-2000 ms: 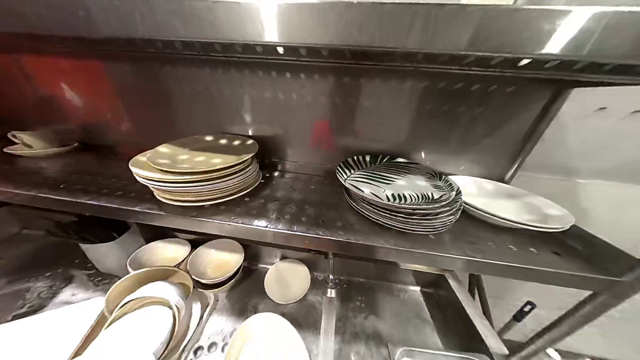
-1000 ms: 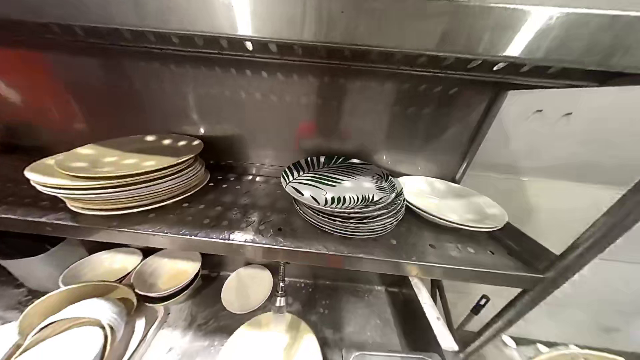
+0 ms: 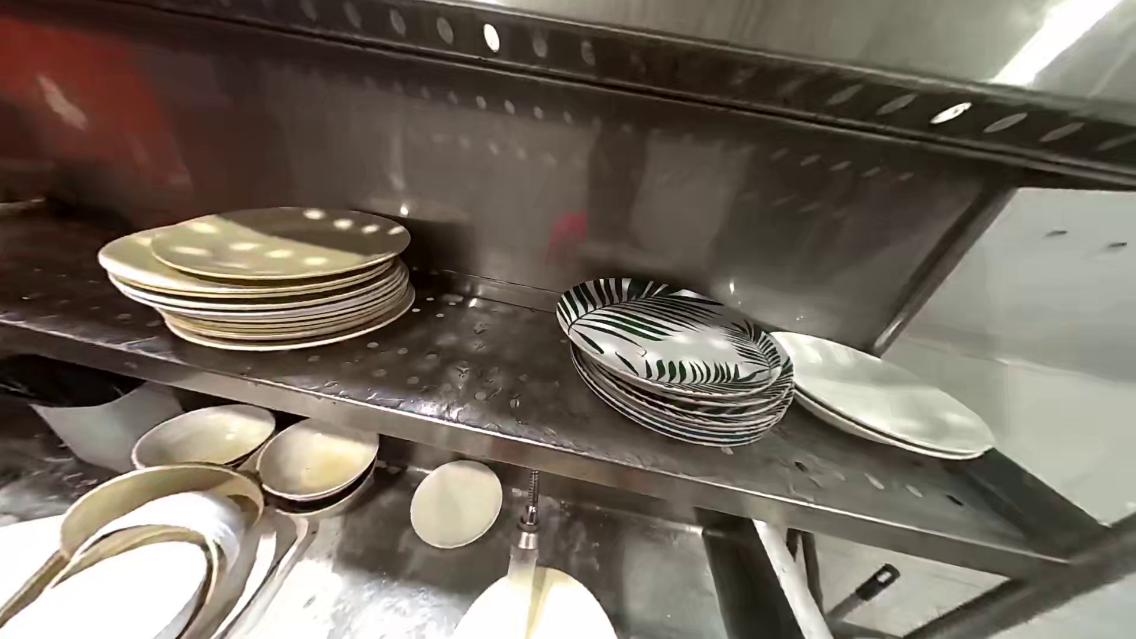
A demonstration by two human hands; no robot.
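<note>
Neither of my hands shows in the head view. A stack of cream plates stands on the left part of a perforated metal shelf. Right of its middle is a stack of leaf-patterned plates, the top one tilted. Beside them lie white oval plates, partly overlapping. Below the shelf, two groups of bowls sit side by side, with larger bowls nested in front. A small round dish and a larger pale plate are farther right.
A spray hose hangs below the shelf edge, above the pale plate. Another metal shelf crosses overhead. At the lower right are a slanted metal leg, a white pipe and a black-handled tool.
The view has shifted and tilted. No hand appears in any frame, and the dishes keep their places on and below the shelf.
</note>
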